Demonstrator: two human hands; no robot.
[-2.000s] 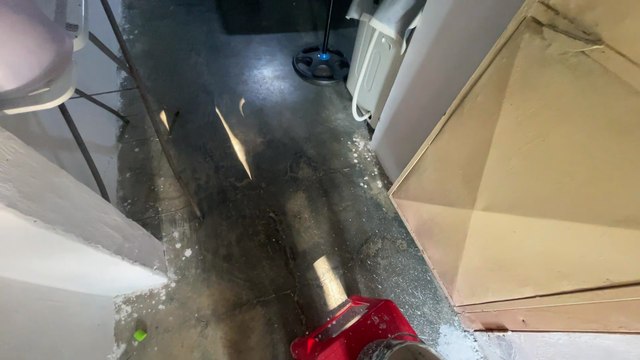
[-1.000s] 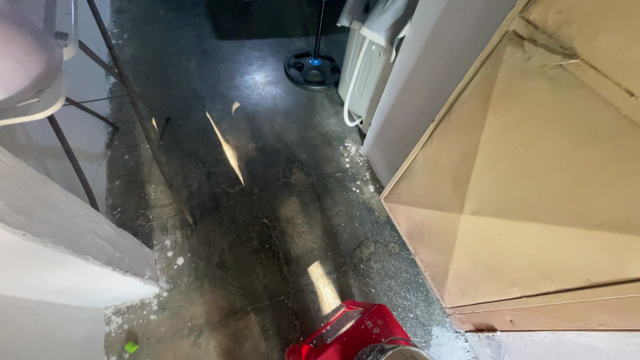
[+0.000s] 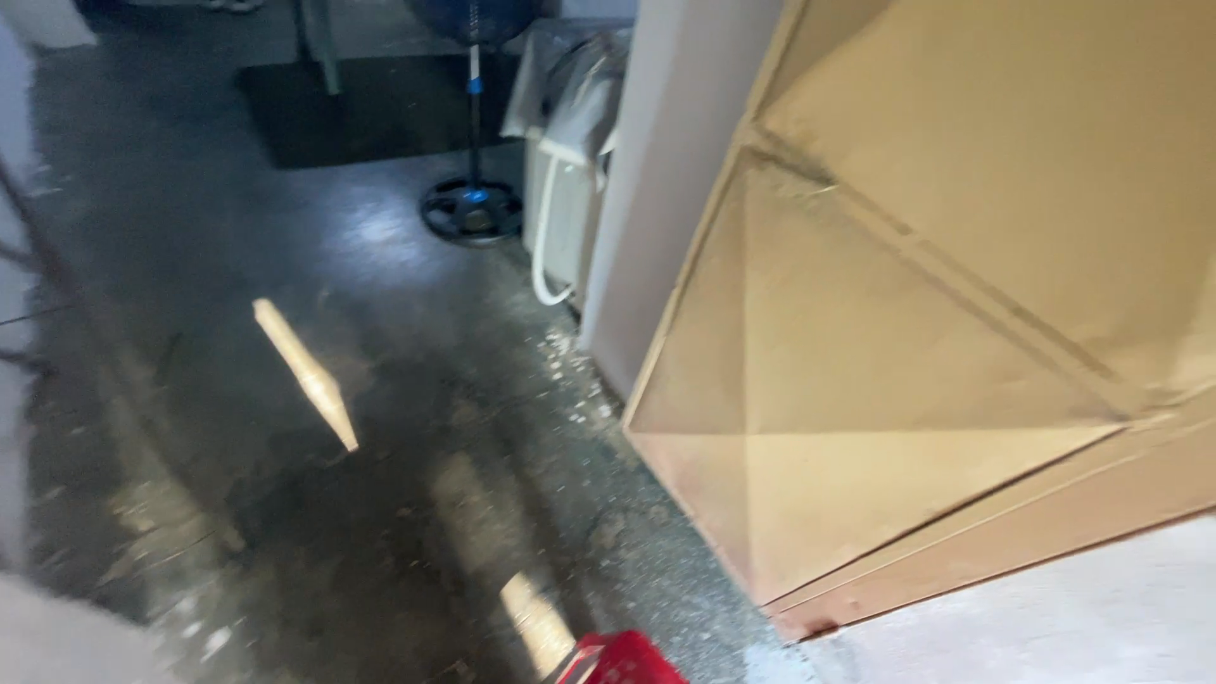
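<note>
Neither my left hand nor my right hand shows in the head view. At the bottom edge, right of the middle, part of a red plastic object (image 3: 627,660) is in sight; most of it is cut off by the frame, and what holds or supports it cannot be seen. The dark, worn concrete floor (image 3: 380,532) lies in front of it, with bright patches of light on it.
A tan metal door (image 3: 912,313) fills the right side. Beyond a pale wall edge (image 3: 655,190) stand a whitish appliance with a white hose (image 3: 543,228) and a pedestal fan's round black base (image 3: 472,211). A dark mat (image 3: 370,114) lies farther back.
The view has shifted, so the dark mat and more of the fan now show, while less of the red object is in frame. The small green thing at lower left is out of view.
</note>
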